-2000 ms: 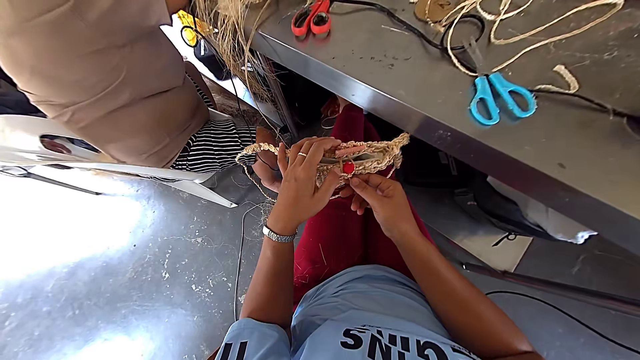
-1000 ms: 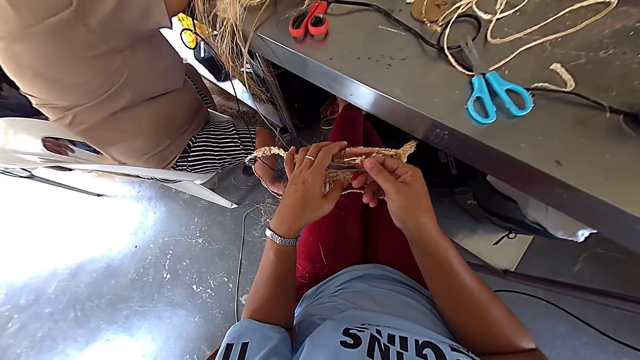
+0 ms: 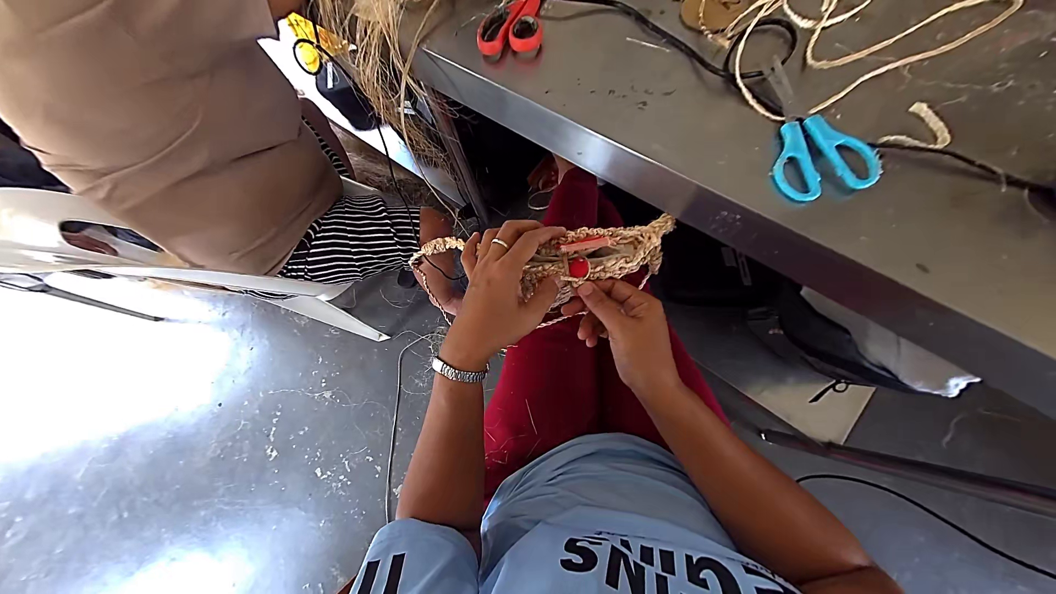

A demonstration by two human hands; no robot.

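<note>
A small bag or pouch of braided natural fiber [image 3: 635, 247] lies across both hands above my lap. Red pieces show at its opening, among them a small round red button or bead [image 3: 579, 268]. My left hand [image 3: 507, 285], with a ring and a metal watch band at the wrist, grips the left part of the fiber piece from above. My right hand [image 3: 623, 322] pinches at its lower edge just below the round red piece; what lies between the fingertips is too small to tell. A braided strap [image 3: 441, 246] sticks out past my left fingers.
On the metal table [image 3: 701, 181] lie red-handled scissors [image 3: 510, 29], blue-handled scissors [image 3: 825, 157], a black cable and pale cord [image 3: 916, 54]. Loose fibers [image 3: 392, 66] hang over its corner. A person [image 3: 165, 124] sits at the left on a white plastic chair [image 3: 165, 276]. Bags are under the table.
My right hand has moved up over the fiber piece's front edge and back down again. The round red piece, covered by the fingers a second ago, shows again. My left hand keeps its hold.
</note>
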